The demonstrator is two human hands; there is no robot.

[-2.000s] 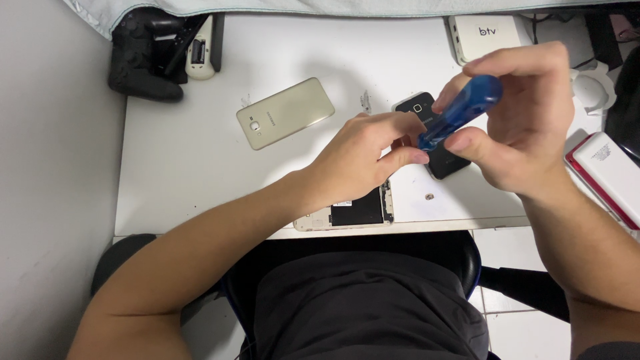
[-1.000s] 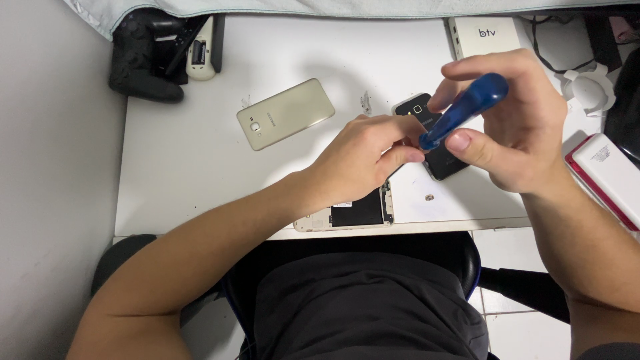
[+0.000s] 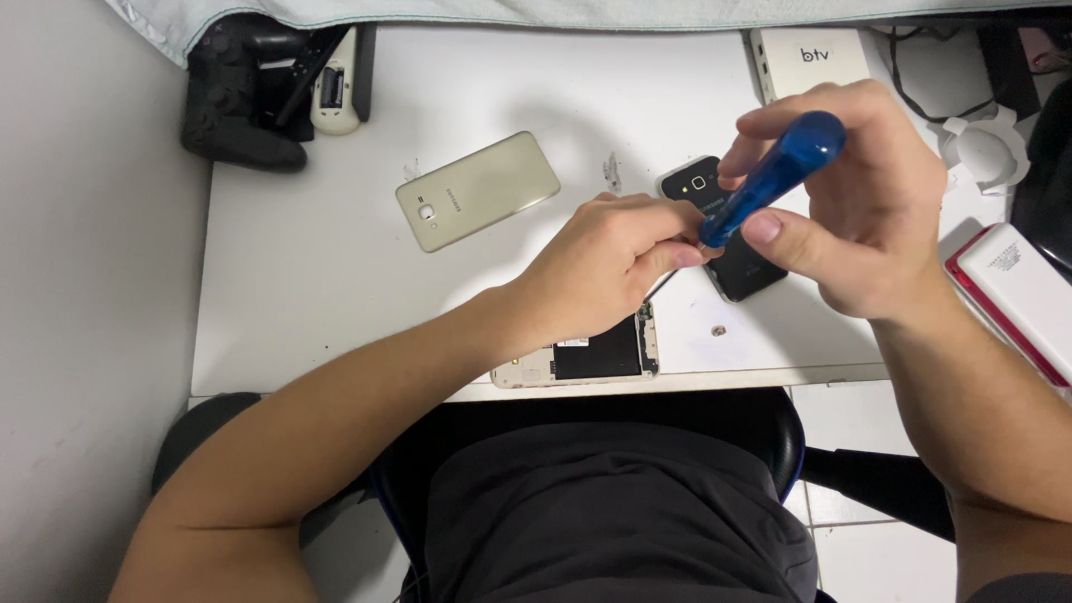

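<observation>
My left hand (image 3: 615, 260) pinches the lower end of a blue-handled screwdriver (image 3: 775, 176), near where handle and shaft meet. The thin shaft slants down to the right edge of an opened phone body (image 3: 599, 356), which lies at the desk's front edge, partly under my left hand. My right hand (image 3: 863, 201) is at the handle, its thumb beside it and its fingers curled around the far side; whether it grips firmly cannot be told. Behind the screwdriver lies a black Samsung phone (image 3: 745, 272). A gold Samsung phone back cover (image 3: 479, 193) lies further left.
A game controller (image 3: 239, 109) and a white remote with its battery bay exposed (image 3: 336, 92) are at the back left. A white box (image 3: 808, 63), a white plastic ring-shaped piece (image 3: 984, 151) and a white-and-red case (image 3: 1017, 293) are on the right. A tiny part (image 3: 718, 331) lies near the front edge.
The fingers of my right hand have shifted around the screwdriver handle, and the handle's angle has changed slightly. My left hand stays in place at its lower end.
</observation>
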